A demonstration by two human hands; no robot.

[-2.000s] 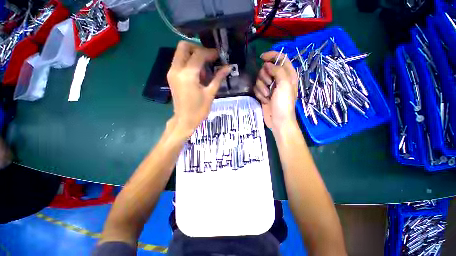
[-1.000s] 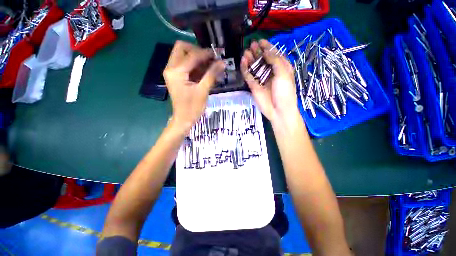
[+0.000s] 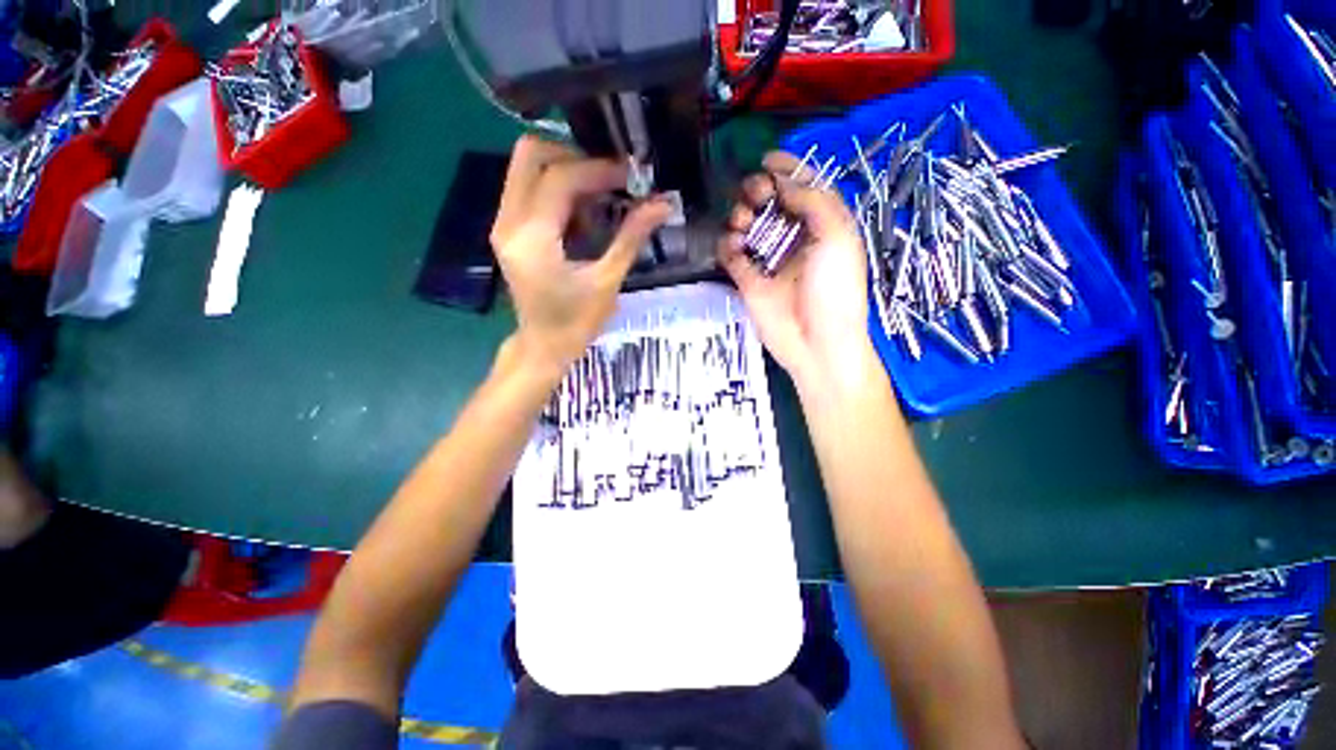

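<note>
The dark bench press [image 3: 594, 52] stands at top centre, with a small silver fixture [image 3: 670, 208] low on it. My left hand [image 3: 564, 242] is at the fixture's left side, thumb and forefinger close to it; whether a pin is between the fingertips is too small to tell. My right hand [image 3: 803, 271] is palm up just right of the fixture and holds a bunch of slim silver metal pins [image 3: 772, 235], their thin tips pointing up and right. The white tray [image 3: 659, 601] lies below both hands, with rows of pins in its upper half.
A blue bin [image 3: 960, 393] heaped with pins is right of my right hand. Long blue bins [image 3: 1194, 462] stand far right. Red bins [image 3: 301, 147] and clear boxes [image 3: 95, 279] are at upper left. A flat black rectangle [image 3: 462, 242] lies left of the press. Part of a person [image 3: 73, 586] shows at left.
My right hand has turned palm up since the earliest frame, showing the pins. My left hand, raised beside the fixture with a pin a second ago, is now lower, its fingertips at the fixture.
</note>
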